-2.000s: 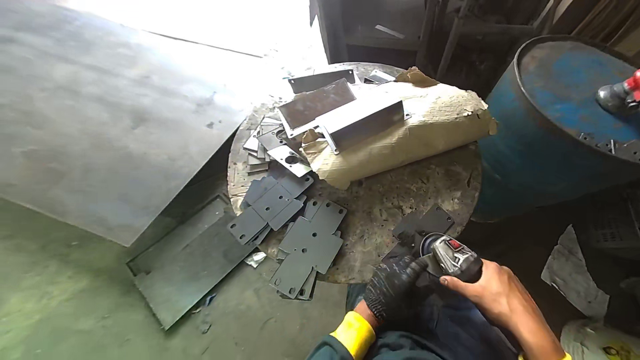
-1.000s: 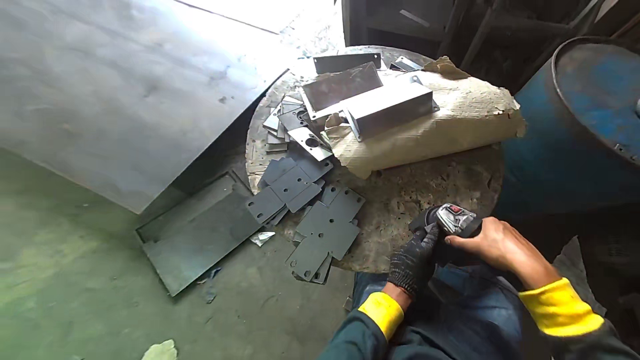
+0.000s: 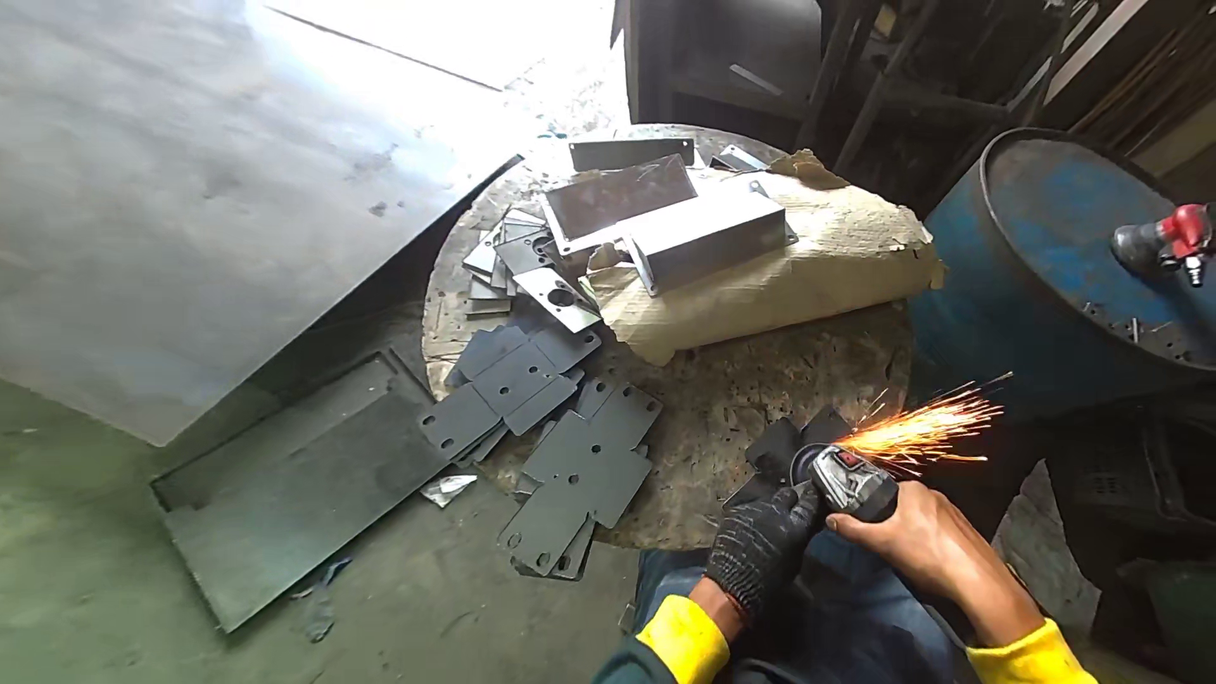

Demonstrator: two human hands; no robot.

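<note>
An angle grinder (image 3: 848,480) is gripped by my bare right hand (image 3: 926,537) at the lower right, over the near edge of the round table. Its disc meets a dark flat metal plate (image 3: 774,445), and orange sparks (image 3: 936,427) fly off to the right. My left hand (image 3: 765,541), in a dark knitted glove, is closed beside the disc, at the plate and the grinder's front. Which of the two its fingers hold is hidden. Left of my hands, cross-shaped metal plates with holes (image 3: 589,465) lie in overlapping stacks.
Behind, a bent metal housing (image 3: 717,237) rests on a paper-wrapped bundle (image 3: 855,256) on the round table (image 3: 684,408). A large metal sheet (image 3: 180,190) and a metal tray (image 3: 304,484) are at the left. A blue drum (image 3: 978,304) at the right carries a red air tool (image 3: 1173,239).
Bright sparks now stream from the grinder's disc; neither earlier frame shows any. Both hands stay together at the grinder. The view has shifted somewhat.
</note>
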